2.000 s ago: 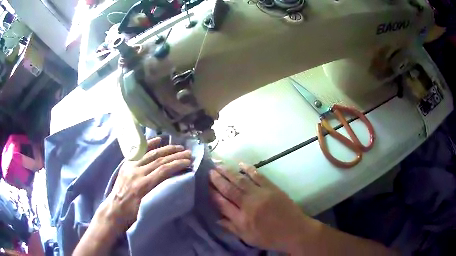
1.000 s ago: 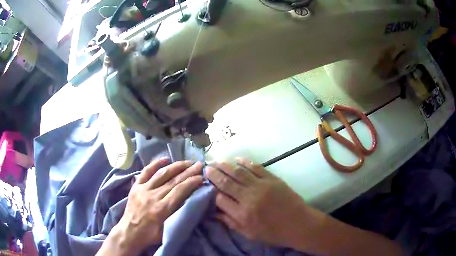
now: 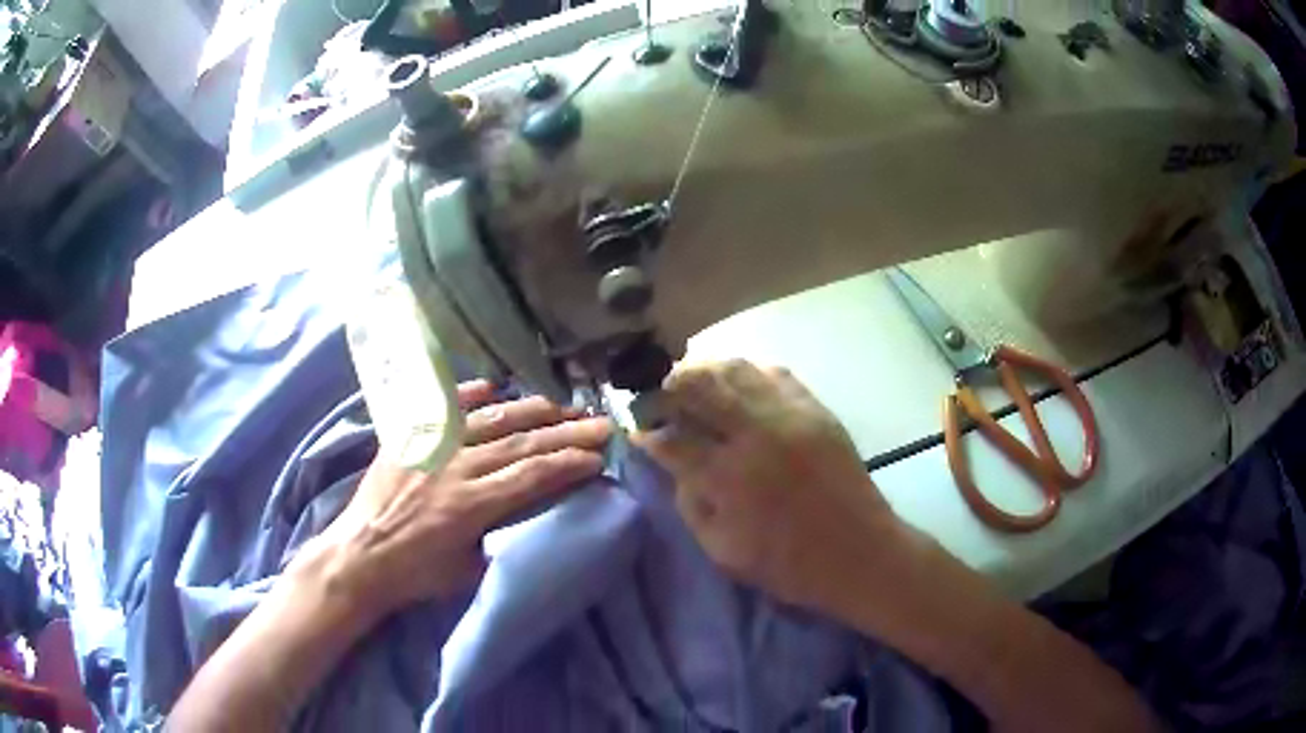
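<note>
The grey-blue garment lies in loose folds in front of and left of the sewing machine head, with an edge under the needle area. My left hand lies flat on the cloth left of the needle, fingertips at the folded edge. My right hand is bent at the right side of the presser foot, fingertips on the cloth edge close under the head. The needle tip and the exact hold of the right fingertips are hidden or blurred.
Scissors with orange-red handles lie on the white machine bed under the arm. Dark cloth is piled at the right. A pink item is at the far left. A pale upright piece hangs left of the head.
The view has shifted, so the machine sits further right in it. My right hand has moved up to beside the presser foot. My left hand is nearer the needle with its fingers flatter.
</note>
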